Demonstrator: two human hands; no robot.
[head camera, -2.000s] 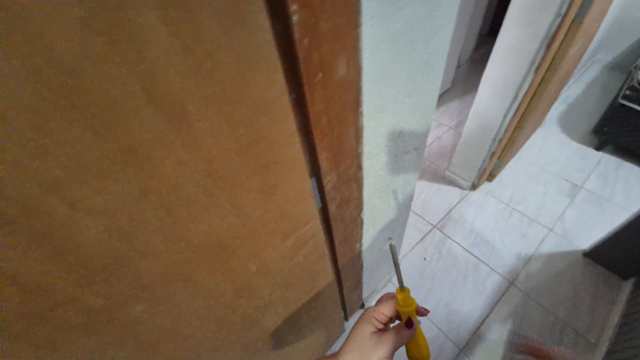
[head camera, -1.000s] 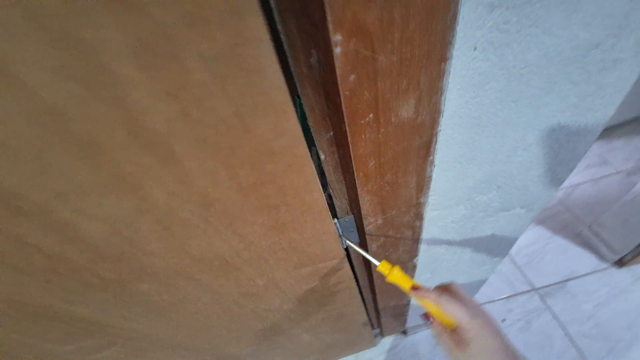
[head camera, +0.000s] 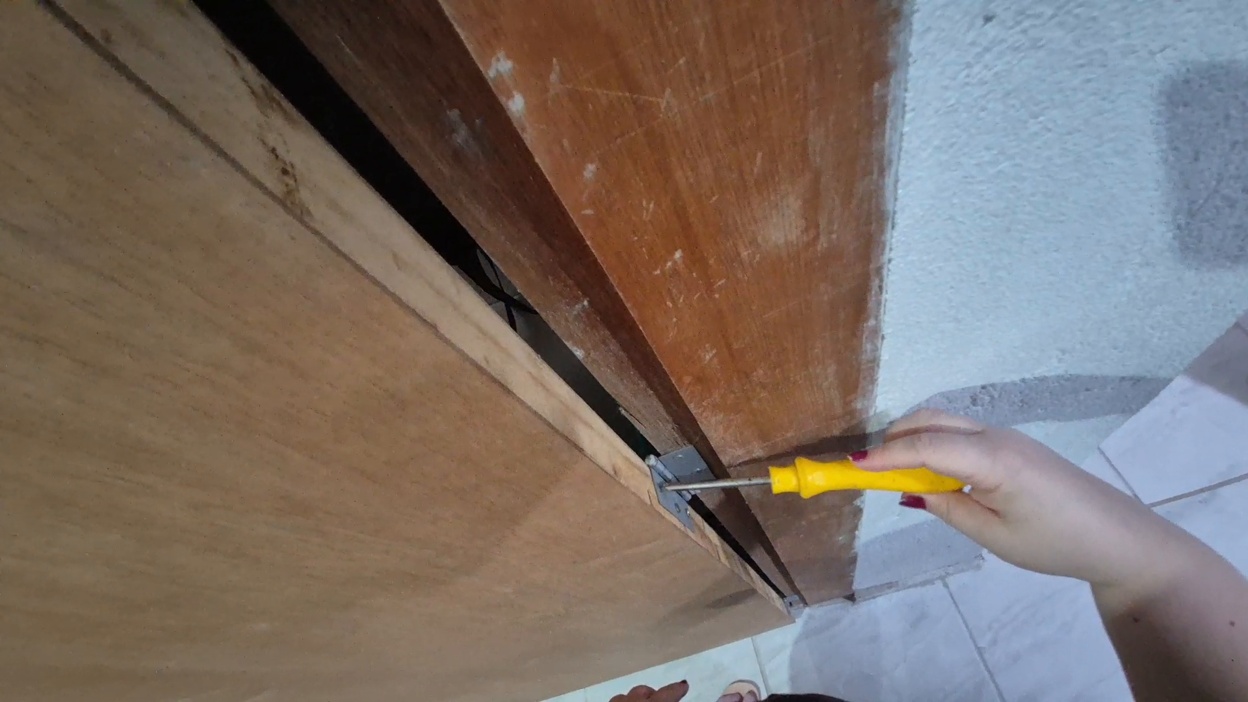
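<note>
My right hand (head camera: 1004, 483) is closed on the yellow handle of a screwdriver (head camera: 848, 478). Its metal shaft points left, and the tip meets a grey metal hinge (head camera: 673, 487) between the edge of a wooden door (head camera: 390, 468) and the brown wooden door frame (head camera: 760, 244). Low in the picture, at the bottom edge, a few fingers of my left hand (head camera: 651, 693) show; whether they hold anything is hidden.
A second small hinge (head camera: 794, 604) sits near the door's bottom corner. Right of the frame stands a rough pale wall (head camera: 1033, 244). Light floor tiles (head camera: 897, 643) lie below, with part of a foot (head camera: 743, 688) near the bottom edge.
The screwdriver has moved from beside the frame to the hinge. The gap between door and frame now looks wider, with the door's edge showing. The view has moved closer.
</note>
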